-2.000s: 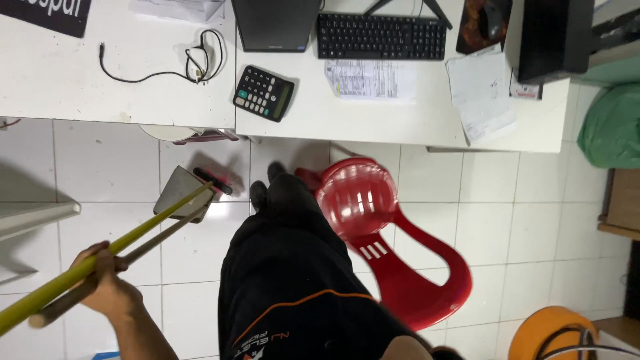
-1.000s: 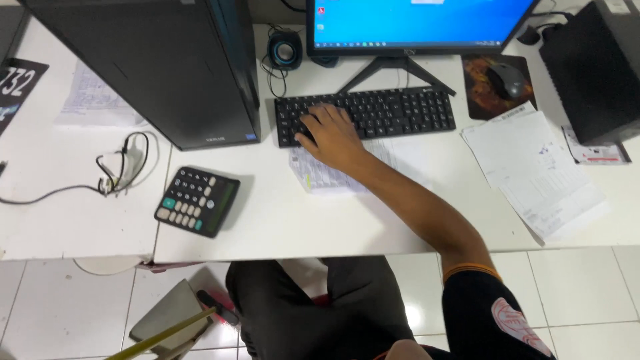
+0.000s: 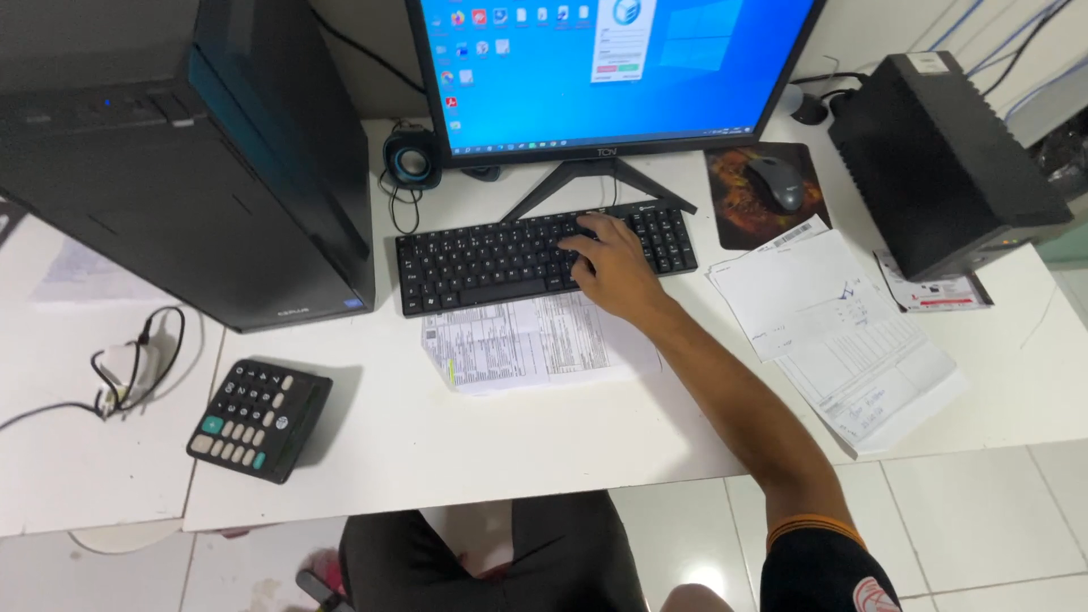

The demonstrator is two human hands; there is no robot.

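My right hand (image 3: 616, 265) rests on the right part of a black computer keyboard (image 3: 489, 265), fingers apart and touching keys near the arrow and number keys. Behind the keyboard a monitor (image 3: 578, 102) on a black stand shows a desktop with a small window. Printed papers (image 3: 527, 348) lie partly under the keyboard and my wrist. A black mouse (image 3: 775, 184) sits on a dark patterned mouse pad (image 3: 739, 221) to the right. My left hand is out of view.
A black computer tower (image 3: 195, 195) stands at left, a small round speaker (image 3: 411, 161) beside it. A calculator (image 3: 259, 421) lies near the front edge of the white desk (image 3: 476, 459). Cables (image 3: 140, 365) lie far left. At right are handwritten papers (image 3: 841, 340) and a black box-shaped power unit (image 3: 943, 170).
Two seconds ago my left hand held two long handles beside a red plastic chair; it has left the view. My right hand has come onto the keyboard and moved right along it. The view has shifted to the desk.
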